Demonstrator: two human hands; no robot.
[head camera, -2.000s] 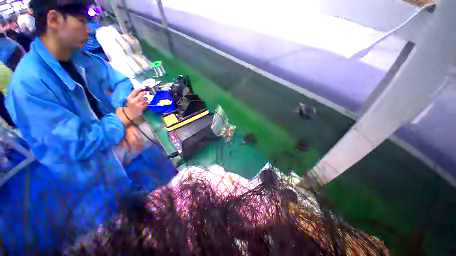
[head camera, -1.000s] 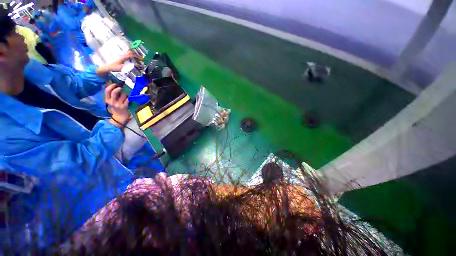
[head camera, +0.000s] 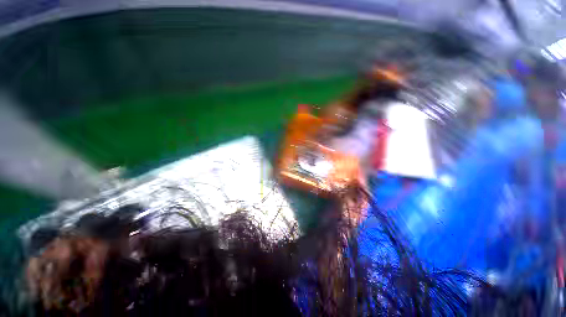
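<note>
The view is strongly blurred. The orange test fixture (head camera: 319, 162) stands right of centre, with a pale, shiny spot on its front part. The silvery-white mat (head camera: 211, 173) lies left of it. Dark round units (head camera: 93, 221) show blurred at the mat's lower left edge. A skin-coloured patch, perhaps my left hand (head camera: 65, 266), is at the lower left behind dark hair. Another skin-toned patch, perhaps my right hand (head camera: 354, 207), is just below the fixture. Fingers and any hold cannot be made out.
A white panel with a red edge (head camera: 409, 141) stands right of the fixture. People in blue clothing (head camera: 478, 179) fill the right side. A pale post (head camera: 43, 145) slants in at the left. Dark hair covers the bottom. Green bench (head camera: 186, 114) runs behind the mat.
The view has swung right, away from the neighbour with the yellow-striped box. The orange fixture and white panel have come into view, and the mat shows more fully.
</note>
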